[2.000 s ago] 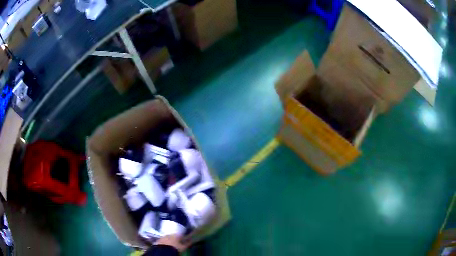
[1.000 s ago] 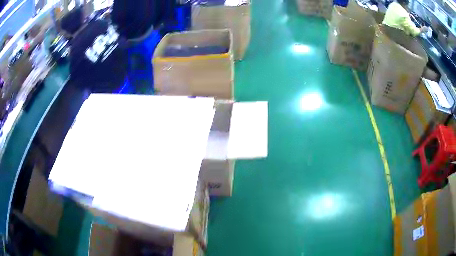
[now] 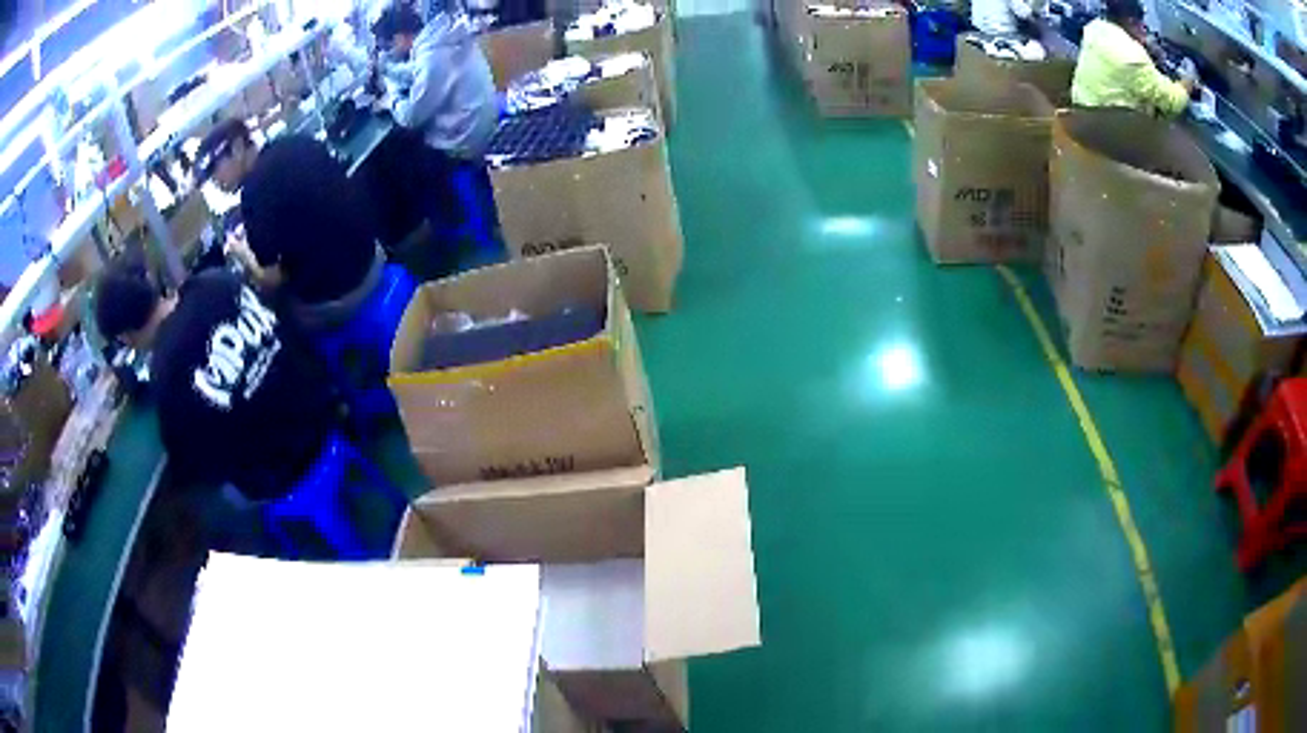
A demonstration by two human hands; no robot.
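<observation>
Neither of my hands is in the picture. Nearest in front of me, a flat white cardboard sheet (image 3: 351, 652) lies at the bottom left, cut off by the lower edge. It covers part of an open brown carton (image 3: 595, 523), whose flap (image 3: 702, 566) sticks out to the right. Behind it stands a taller open carton (image 3: 523, 423) with dark contents and clear film in it.
Seated people in dark tops (image 3: 237, 380) work along the left bench (image 3: 93, 573) on blue stools (image 3: 337, 501). Large cartons (image 3: 1132, 258) stand along the right side, with a red stool (image 3: 1276, 465). A yellow line (image 3: 1097, 444) runs down the green floor. A person in yellow (image 3: 1125, 72) is farther back.
The view has turned from the carton of white parts to the aisle, then tilted up. The white sheet now sits lower in view. The hand seen two seconds ago is out of the picture.
</observation>
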